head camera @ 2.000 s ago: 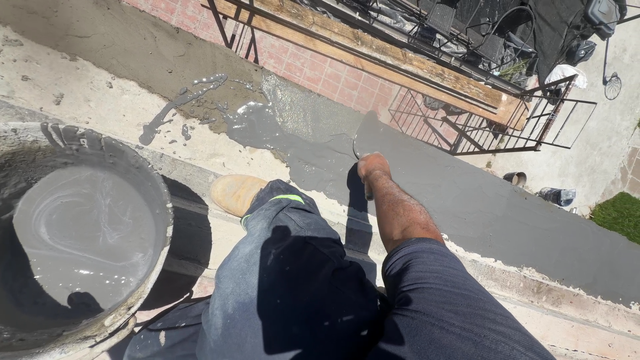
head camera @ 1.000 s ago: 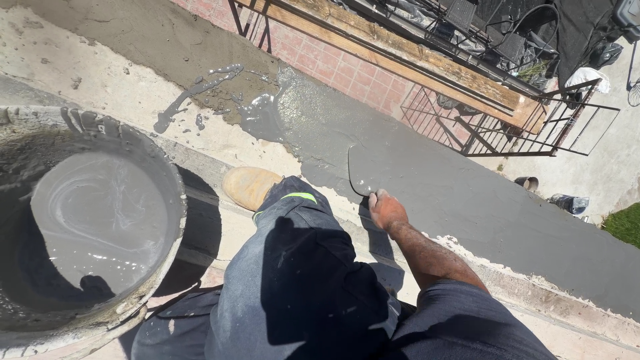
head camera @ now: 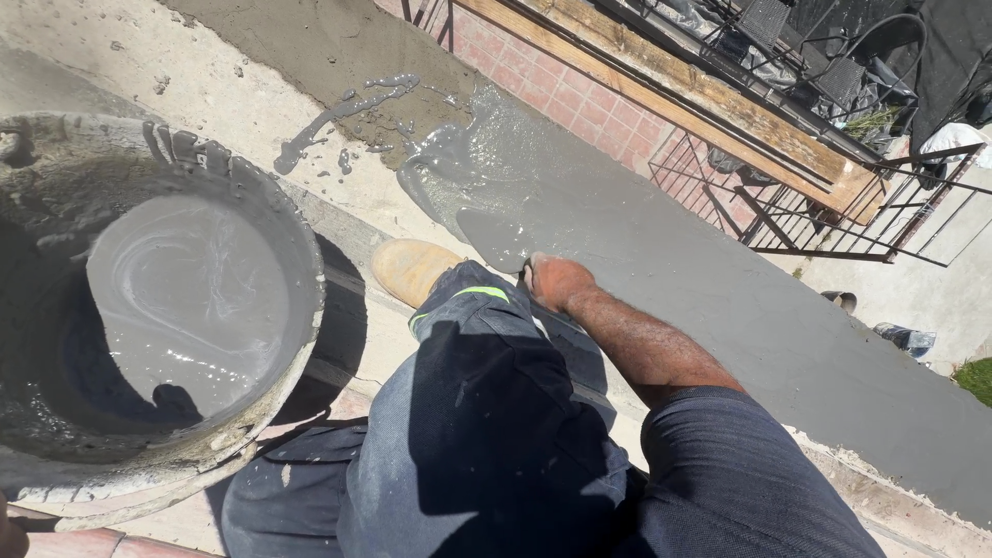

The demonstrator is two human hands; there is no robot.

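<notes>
My right hand [head camera: 556, 282] is closed around the handle of a trowel, mostly hidden by the fist. The trowel's blade [head camera: 496, 236], coated in wet grey mortar, lies low on the smooth grey cement layer [head camera: 682, 294] covering the ledge. Glossy wet mix [head camera: 438, 174] sits just past the blade, at the border with rougher, browner cement [head camera: 333, 58]. On the left stands a large crusted bucket [head camera: 306, 341] holding fluid grey mix [head camera: 194, 287]. Only a sliver of my left hand [head camera: 9, 535] shows at the bottom left corner, by the bucket's handle [head camera: 155, 500]; its grip is cut off.
My boot [head camera: 411, 271] rests against the near side of the coated strip. Beyond the strip are pink tiles [head camera: 573, 97], wooden planks [head camera: 697, 101] and a black metal railing [head camera: 821, 232]. Splashes of mix [head camera: 310, 136] lie on the pale concrete. Grass [head camera: 975, 380] shows at far right.
The trowel's blade, seen as a thin raised curve a second ago, now lies lower on the wet layer. A sliver of my left hand has come into view at bottom left.
</notes>
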